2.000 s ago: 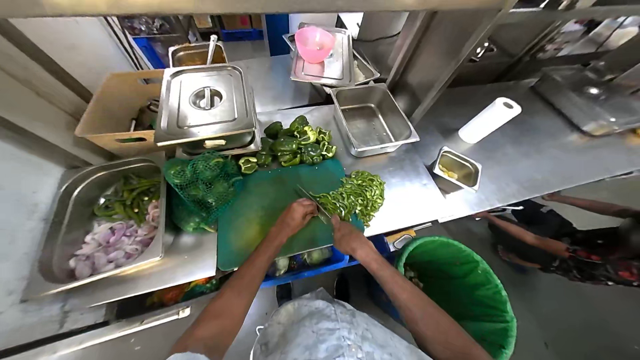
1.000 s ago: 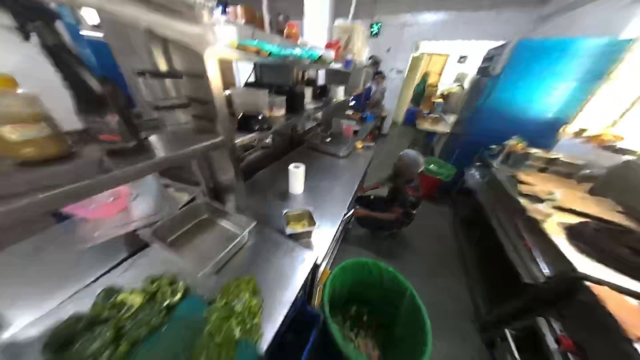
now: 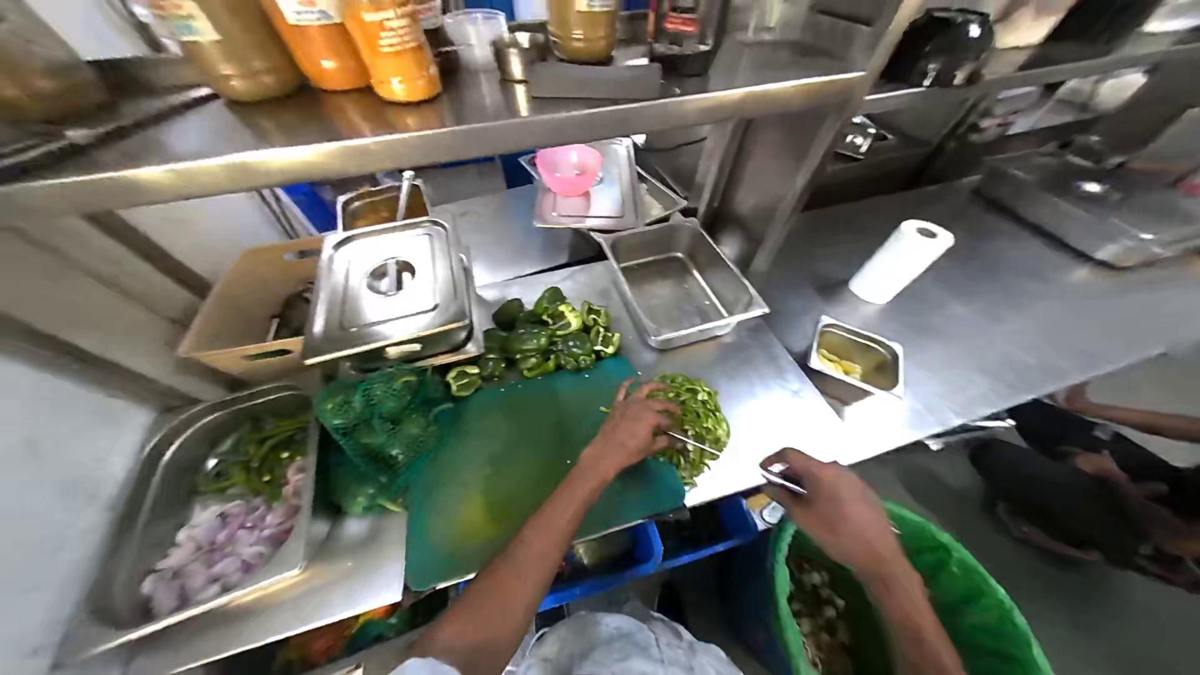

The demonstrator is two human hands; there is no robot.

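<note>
My left hand (image 3: 637, 427) rests at the left edge of a pile of sliced green bell pepper (image 3: 698, 417), fingers spread against it. My right hand (image 3: 825, 497), right of the pile and over the counter edge, grips a knife handle; the thin blade (image 3: 694, 442) points left into the slices near my left fingers. Beneath the left forearm lies a green cutting board (image 3: 497, 469), with part of the pile over its right end. Halved and hollowed green bell peppers (image 3: 548, 342) are heaped behind the board. A green mesh bag of peppers (image 3: 384, 422) sits at its left.
A steel pan with sliced onion (image 3: 220, 544) stands far left, a lidded steel container (image 3: 389, 286) behind. An empty steel pan (image 3: 684, 281) and a small steel pan (image 3: 855, 361) are at right. A green-lined bin (image 3: 975, 600) stands below my right hand. A person crouches at far right.
The view swung away to the right, then returned to the board. Compared with two seconds ago, my right hand is farther right, away from my left hand, and the knife points left.
</note>
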